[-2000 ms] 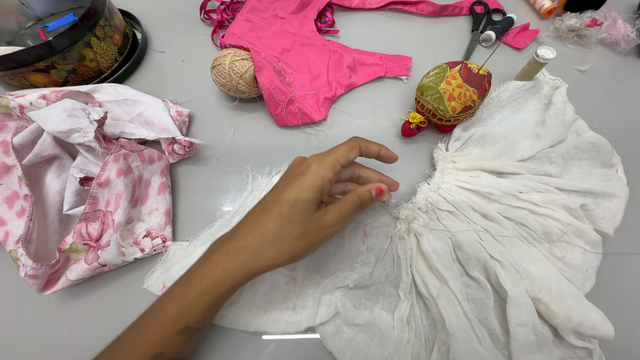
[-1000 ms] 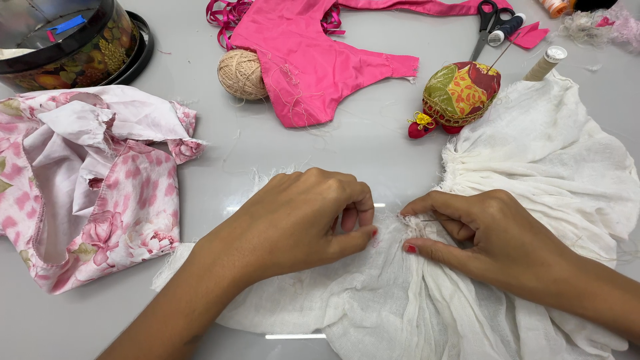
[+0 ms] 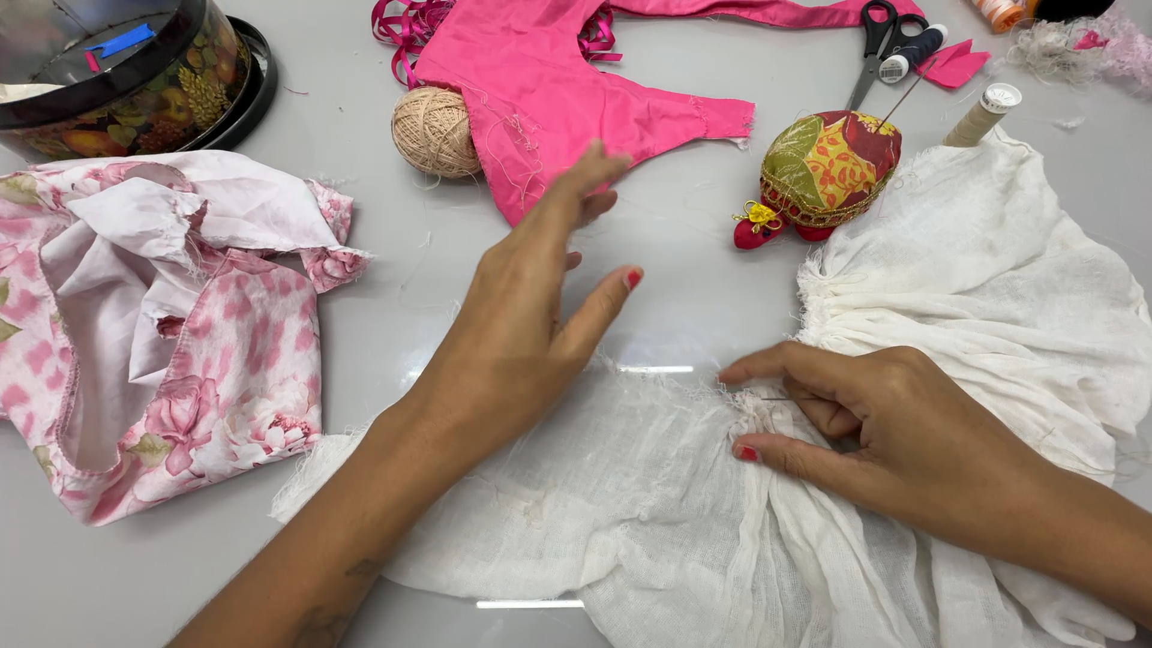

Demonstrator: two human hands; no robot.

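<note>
White gauzy fabric (image 3: pixel 648 504) with a frayed top edge lies across the lower middle and right, gathered into folds on the right. My right hand (image 3: pixel 864 423) rests at that edge; its thumb and index finger are apart around the gathers, and a sewing needle (image 3: pixel 772 399) shows by its fingers. How firmly this hand grips is not plain. Raised above the fabric's left part, my left hand (image 3: pixel 549 297) has its fingers apart and nothing visible in it. A patterned turtle-shaped pincushion (image 3: pixel 830 171) with a needle stuck in it sits beyond my right hand.
Floral pink-and-white fabric (image 3: pixel 243 360) lies at left, below a round fruit-patterned tin (image 3: pixel 126 99). Pink cloth (image 3: pixel 558 99) partly covers a ball of beige yarn (image 3: pixel 436 132). Black-handled scissors (image 3: pixel 875 45), a dark thread spool (image 3: pixel 913 52) and a pale thread spool (image 3: pixel 983 115) are at upper right.
My left hand has risen away from the white fabric's edge, its fingers now spread. My right hand, absent two seconds ago, came in by the middle frame and stays at the gathers.
</note>
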